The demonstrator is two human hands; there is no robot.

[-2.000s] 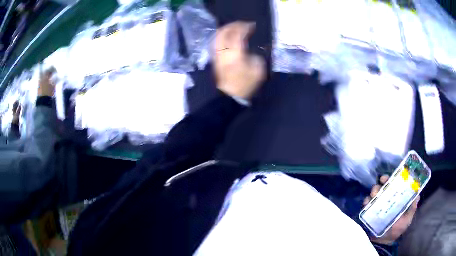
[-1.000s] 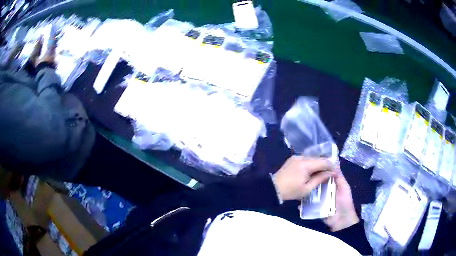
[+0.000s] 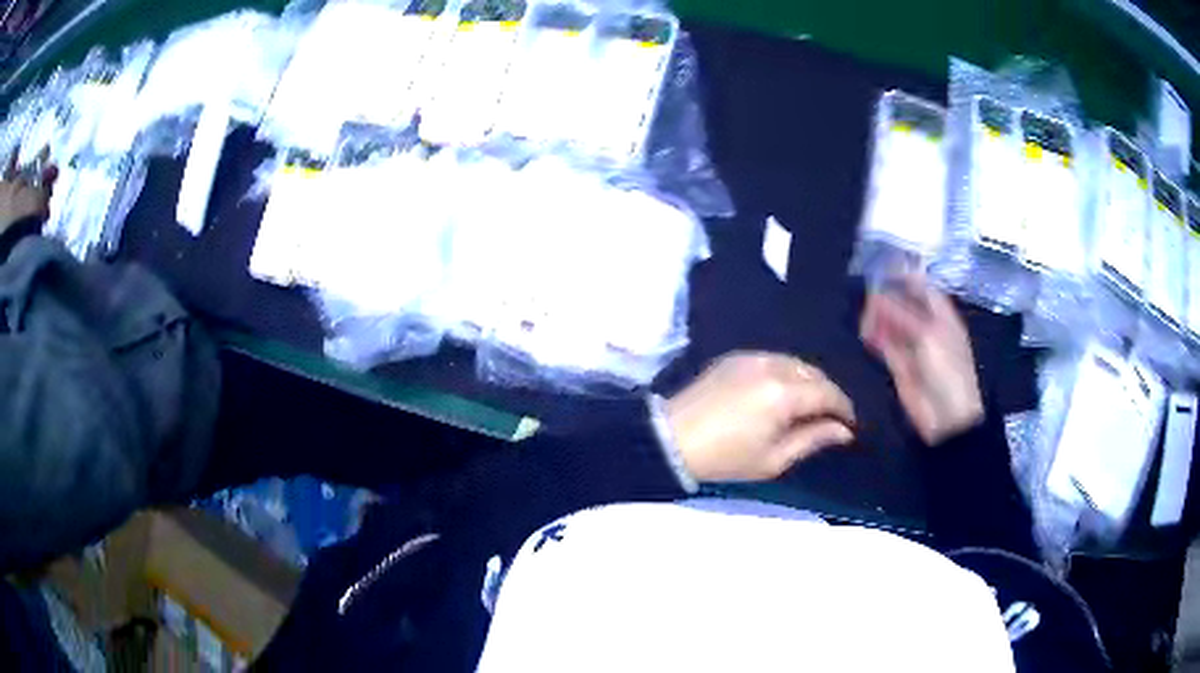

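Note:
A phone-sized unit with a yellow band in a clear bag point(image 3: 908, 184) lies on the dark matting, left of other bagged units point(image 3: 1026, 191). My right hand point(image 3: 925, 355), blurred, is just below that bag, its fingertips at the bag's lower edge; I see nothing held in it. My left hand point(image 3: 757, 421) is over the front of the matting, fingers bent and thumb apart, with nothing visible in it. A small white slip point(image 3: 776, 249) lies on the matting between the bagged unit and the wrapped pile.
Wrapped white units point(image 3: 566, 270) lie at centre left, with a row of yellow-banded units point(image 3: 533, 79) behind. Plain white slabs point(image 3: 1103, 427) lie at right. A neighbour's grey sleeve point(image 3: 99, 375) is at left. An open carton point(image 3: 230, 579) stands below the bench edge.
The unit and clear bag held in my hands a second ago are out of them. A bagged unit now lies left of the right-hand row. My hands have moved apart; the white slip now shows.

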